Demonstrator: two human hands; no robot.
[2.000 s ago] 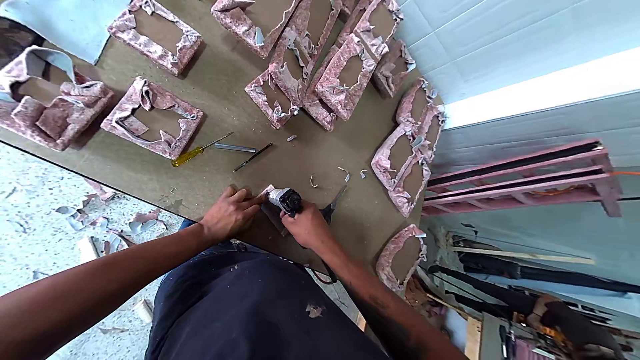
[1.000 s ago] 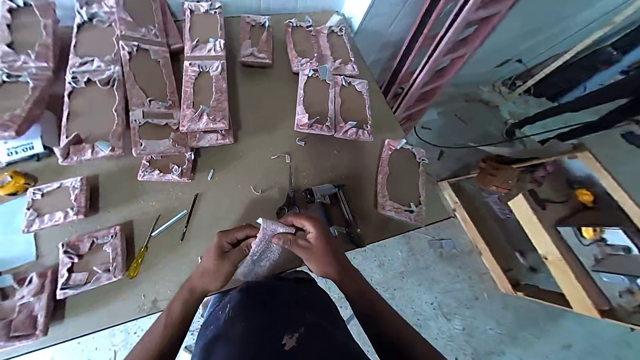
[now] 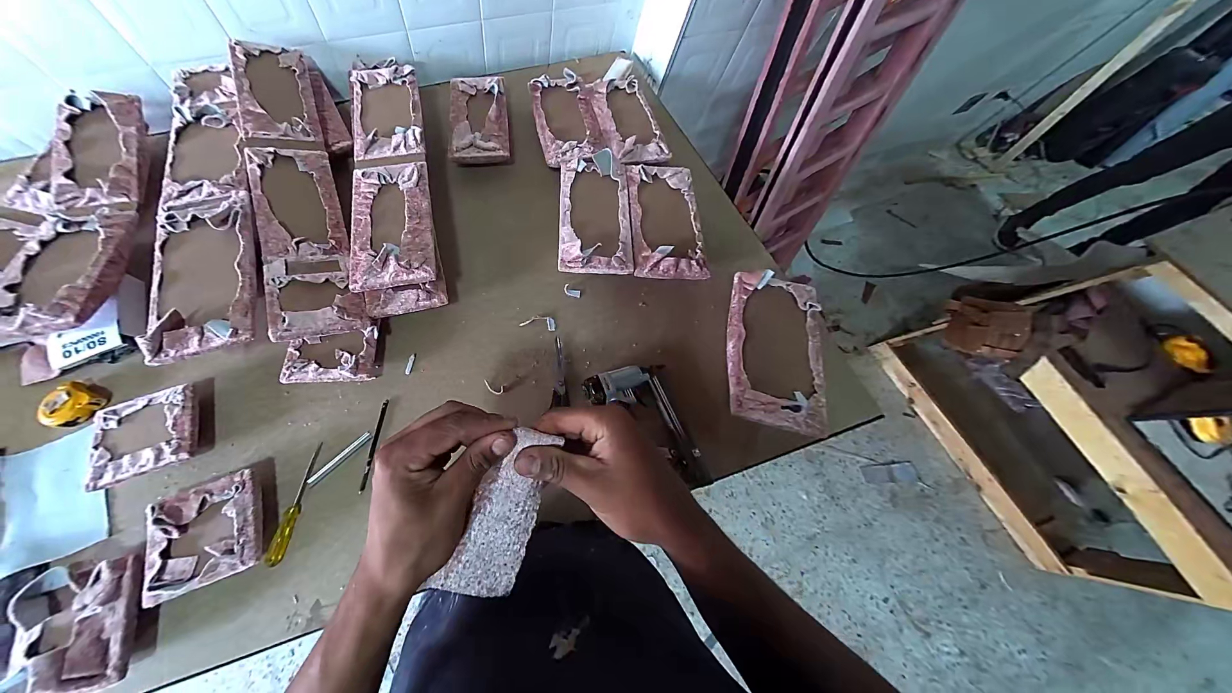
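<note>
A narrow strip of speckled, pinkish-grey foam or fabric [image 3: 493, 529] hangs between my hands at the table's front edge. My left hand [image 3: 433, 472] pinches its upper left side, and my right hand [image 3: 597, 462] pinches its top right corner with thumb and fingers. Just beyond my right hand lies a pneumatic staple gun [image 3: 621, 383]. Scissors [image 3: 559, 375] rest to its left, partly hidden by the hand. Left of my left hand are a dark thin rod [image 3: 373, 448], a silvery rod [image 3: 339, 458] and a screwdriver with a yellow handle [image 3: 282, 534].
Several fabric-wrapped panels [image 3: 390, 226] cover the back and left of the table [image 3: 481, 260]; one [image 3: 778, 351] sits at its right edge. A yellow tape measure [image 3: 72, 403] is far left. A pink ladder-like frame [image 3: 818, 115] stands behind, a wooden frame [image 3: 972, 462] to the right.
Two seconds ago my right hand held the staple gun; it now lies on the table. Both hands have since taken hold of the strip, raised off the table. The view has turned.
</note>
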